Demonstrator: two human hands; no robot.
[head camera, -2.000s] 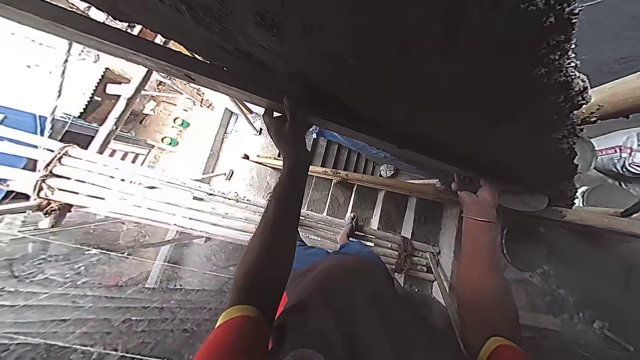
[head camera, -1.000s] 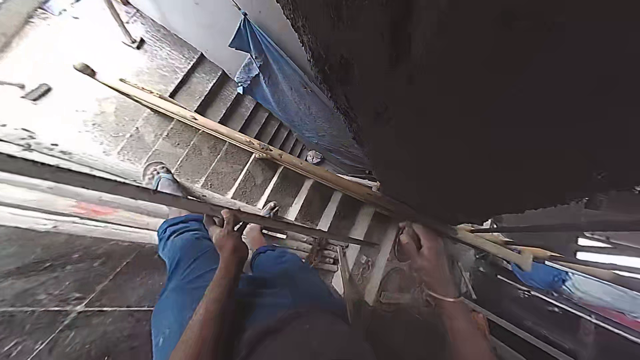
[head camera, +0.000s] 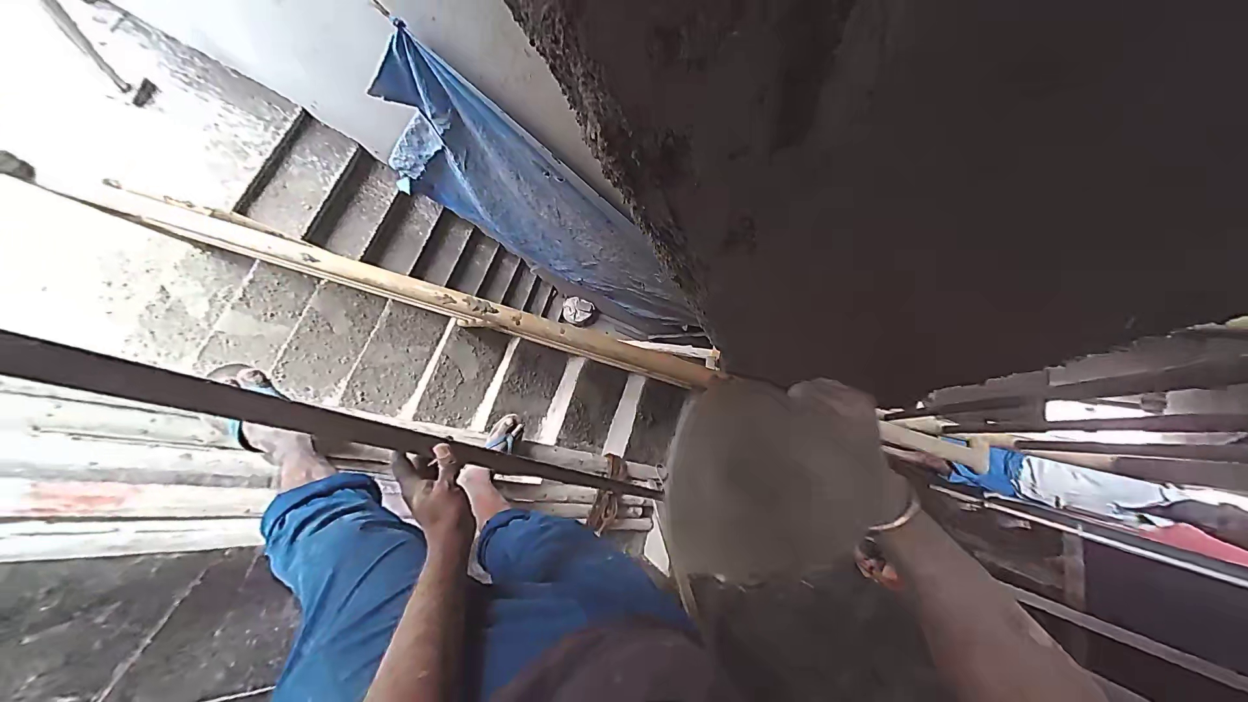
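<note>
My left hand (head camera: 436, 487) is closed around a long, narrow straight bar (head camera: 214, 398), which slants from the left edge down toward the middle of the view. My right hand (head camera: 858, 424) grips the upper right edge of a round, flat grey disc or pan (head camera: 770, 487), coated in what looks like mortar; its exact kind cannot be told. The bar's right end meets the left edge of the round thing in view; whether they touch is unclear. Above my right hand spreads a dark, freshly plastered-looking surface (head camera: 926, 195) with a rough left edge (head camera: 624, 166).
My feet stand on tied poles (head camera: 146, 526) of a scaffold. Beyond them runs a wooden pole (head camera: 409, 288) over a concrete staircase (head camera: 361, 351), far below. A blue tarpaulin (head camera: 526, 214) hangs beside the stairs. More poles and blue and white cloth (head camera: 1072, 480) lie at the right.
Both hands held the bar up at the dark surface two seconds ago; my left hand has since lowered it. My right hand has let go of it and now holds the round thing. The view has turned.
</note>
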